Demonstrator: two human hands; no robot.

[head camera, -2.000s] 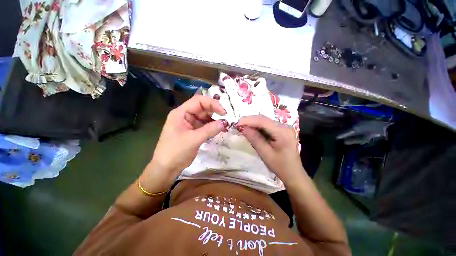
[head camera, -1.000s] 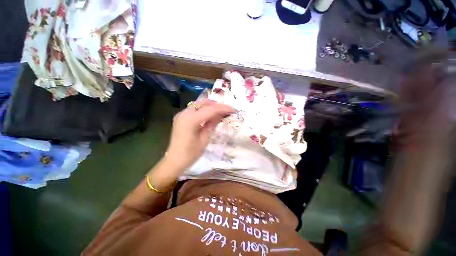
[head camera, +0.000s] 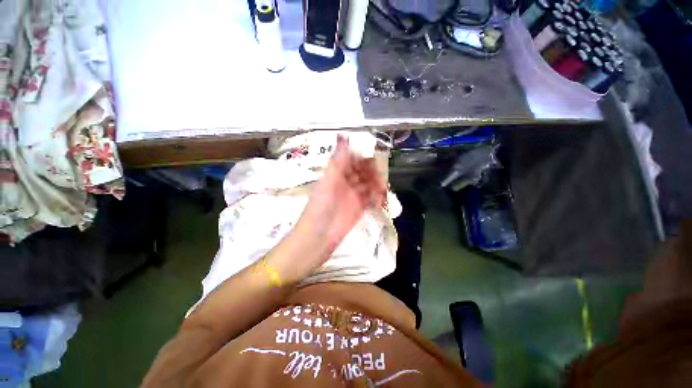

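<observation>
The floral garment (head camera: 258,220), white with pink-red flowers, lies spread over the lap, its far end at the table edge. My left hand (head camera: 350,189) is over the garment's right part, with a yellow bracelet at the wrist. The hand is blurred, and I cannot tell whether its fingers hold anything. My right hand is out of the picture; only a dark brown sleeve and part of the arm show at the lower right edge. No needle or thread can be made out at the garment.
The white table top (head camera: 228,83) has a phone (head camera: 322,26) near loose buttons (head camera: 406,87) on the grey area. A pale container (head camera: 523,57) with many spools stands at upper right. More floral garments (head camera: 57,114) hang at left. A blue floral garment (head camera: 30,348) is low left.
The view has turned right, bringing the spools in. My right hand left the garment, swung right and went out of view. My left hand moved from the garment's left side across it.
</observation>
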